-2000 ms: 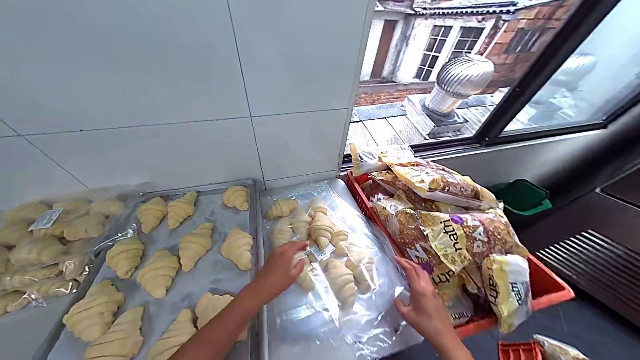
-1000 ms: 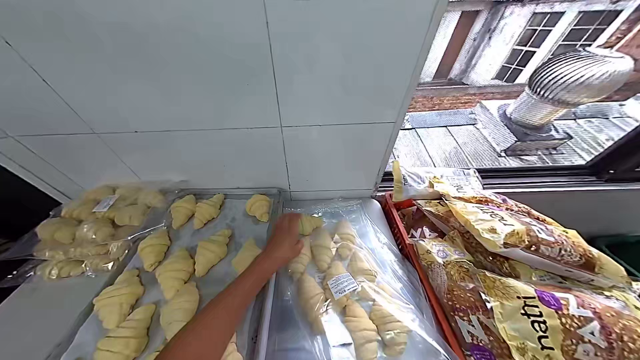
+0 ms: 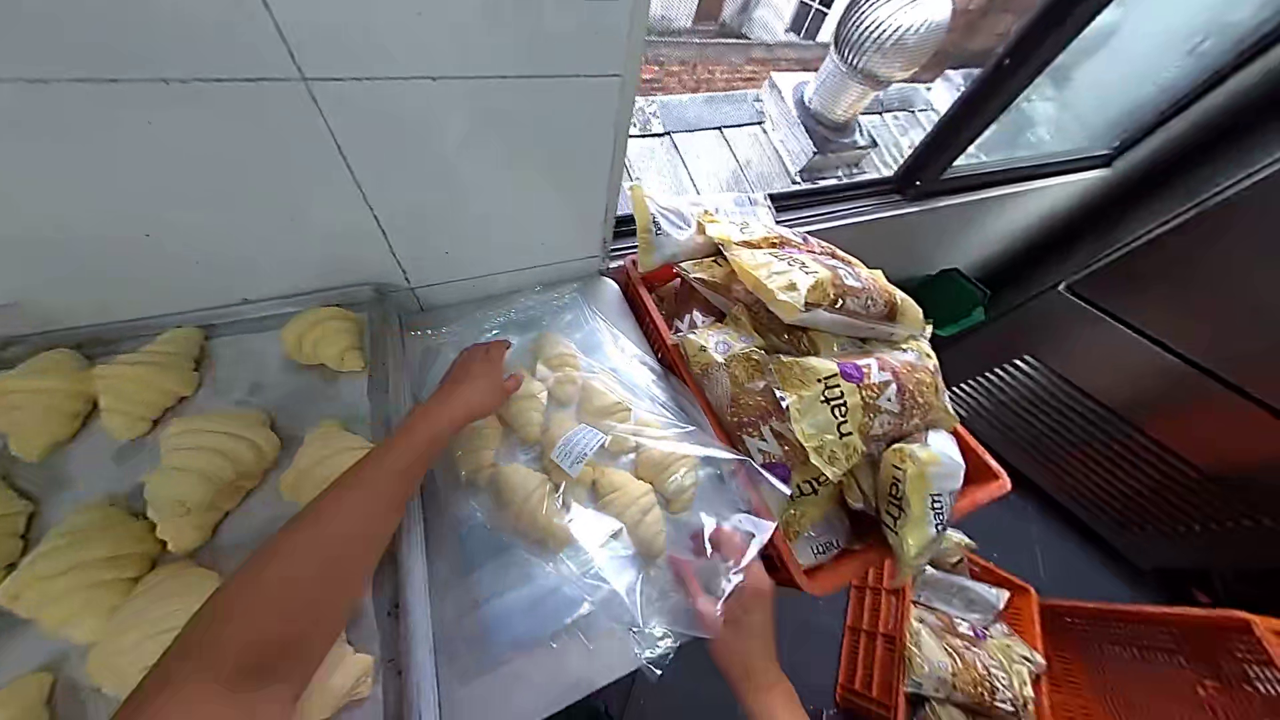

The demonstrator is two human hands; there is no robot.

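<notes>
A clear plastic bag of croissant-shaped dough pieces lies on a pale work surface, with a small printed label on it. My left hand rests at the bag's upper left, beside the dough pieces, its fingers partly bent; whether it grips the film I cannot tell. At the lower right my right hand holds the bag's loose edge, the film bunched at its fingers. Left of the bag, a metal tray lined with paper carries several unbagged dough croissants.
An orange plastic crate full of packaged bread bags stands right of the bag, below the window. Lower right are more orange crates, one holding packages. A tiled wall rises behind, and a green container sits beyond the crate.
My right hand, out of view one second ago, is back at the bag's lower right edge. The bag now lies tilted. The view has swung right.
</notes>
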